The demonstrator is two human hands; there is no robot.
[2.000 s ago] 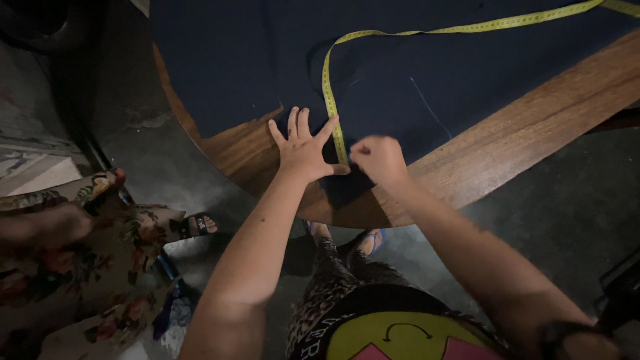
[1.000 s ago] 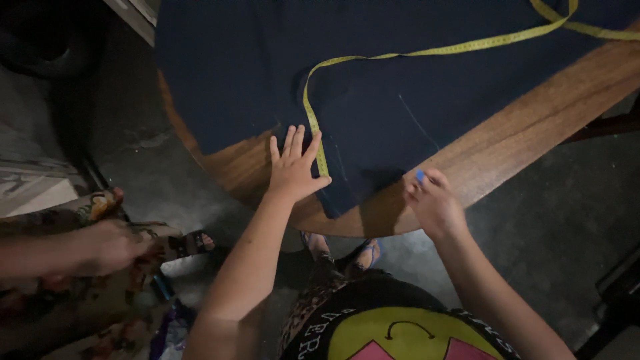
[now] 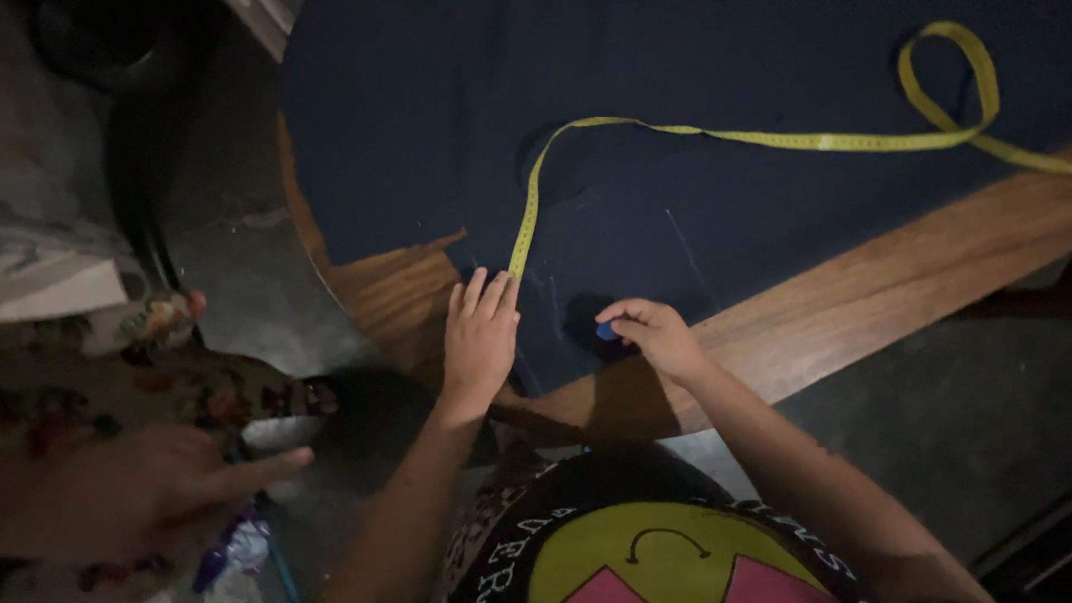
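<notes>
My left hand (image 3: 481, 343) lies flat, fingers together, on the edge of dark blue cloth (image 3: 620, 201), its fingertips at the lower end of a yellow measuring tape (image 3: 529, 213). From there the tape curves up and runs right across the cloth to a loop. My right hand (image 3: 653, 335) holds a small blue piece (image 3: 607, 330), possibly tailor's chalk, between thumb and fingers, just over the cloth's near part. Thin pale lines (image 3: 688, 251) mark the cloth, some between my hands and one farther right.
The cloth covers much of a rounded wooden table (image 3: 837, 327), whose rim curves close to my body. At the lower left, another person's hand (image 3: 167, 486) points toward the table, beside floral clothing (image 3: 184, 385). A dark round object stands at the upper left.
My left hand's spread fingers have closed together. My right hand has come back over the cloth from the table's edge, where it was a second ago. The other person's hand now points with a finger.
</notes>
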